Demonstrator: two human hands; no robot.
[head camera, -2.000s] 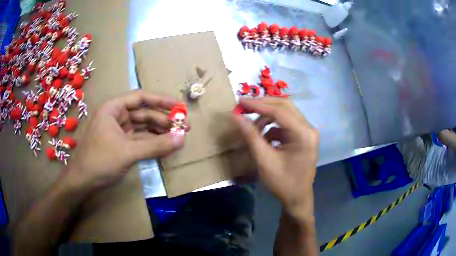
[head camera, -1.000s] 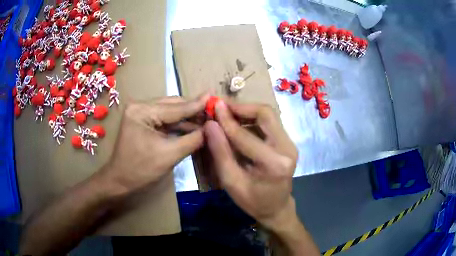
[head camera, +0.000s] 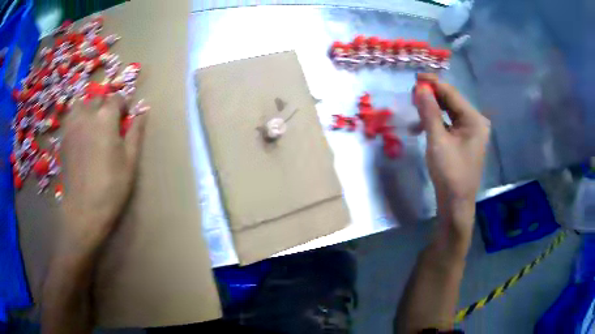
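My left hand is over the loose pile of doll figurines on the large cardboard sheet; its fingertips are among them, and a grip cannot be made out. My right hand holds a red-headed doll figurine in its fingertips, just below the right end of the row of figurines. Its body is mostly hidden by the fingers. Red hair pieces lie loose on the metal. The whitish glue pot, with a thin stick, sits on the small cardboard pad.
A blue bin stands at the left edge. A white bottle is at the far right of the metal tabletop. A grey translucent panel is at right. A blue stool and yellow-black tape are on the floor.
My hands were together at the cardboard pad and have parted. My left hand has moved left to the pile. My right hand has carried the red-headed piece right, to the row's end.
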